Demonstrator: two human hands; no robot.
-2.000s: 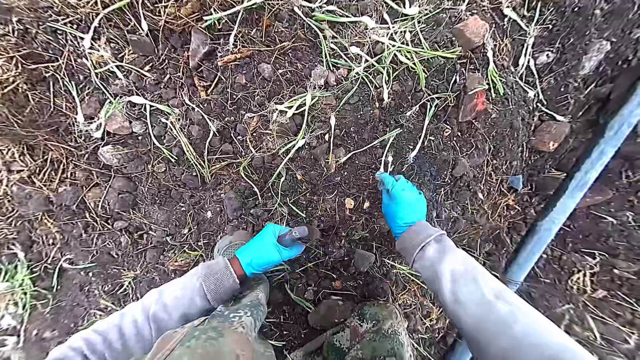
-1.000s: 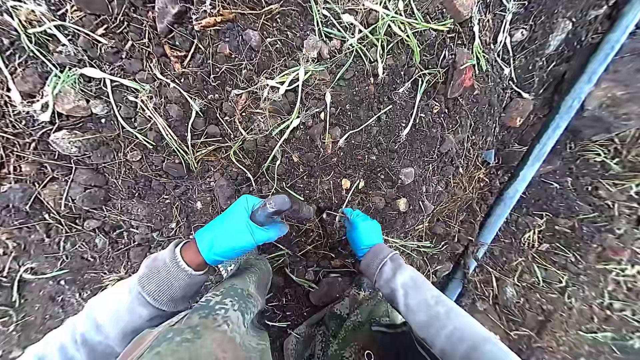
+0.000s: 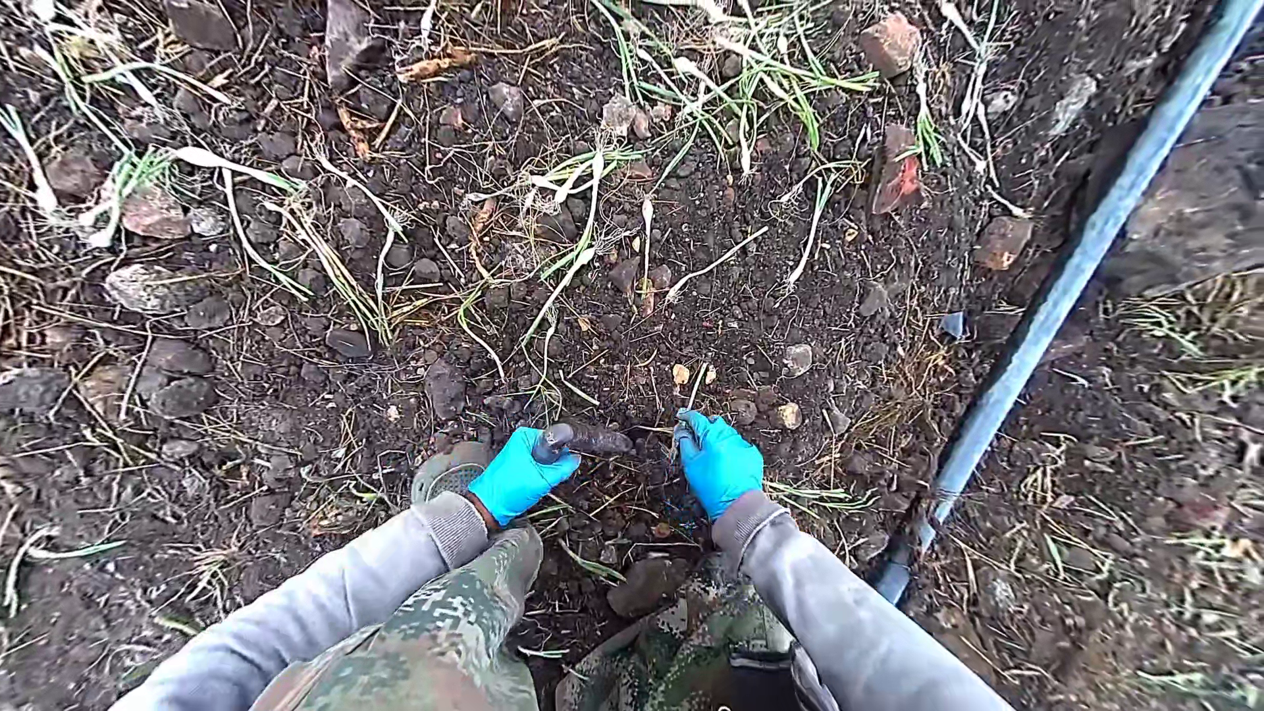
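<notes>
My left hand [image 3: 521, 476], in a blue glove, is closed around the handle of a small hand tool [image 3: 596, 440]; its dark, soil-covered blade points right, against the ground. To its right, my right hand [image 3: 721, 464], also gloved in blue, has its fingertips pinched together at the soil. A thin pale stem [image 3: 697, 385] rises at those fingertips; whether they grip it is not clear. Pulled-up plants with white bulbs and green leaves [image 3: 583, 197] lie scattered on the dark soil above my hands.
A grey pipe [image 3: 1052, 316] runs diagonally along the right side. Stones lie about, among them a reddish one [image 3: 897, 170] at upper right and a rounded one [image 3: 647, 585] between my legs. A shoe [image 3: 449, 472] shows beside my left hand.
My right hand has moved down and left since the first frame, nearer to the tool in my left hand. The tool's blade now points right, low to the soil.
</notes>
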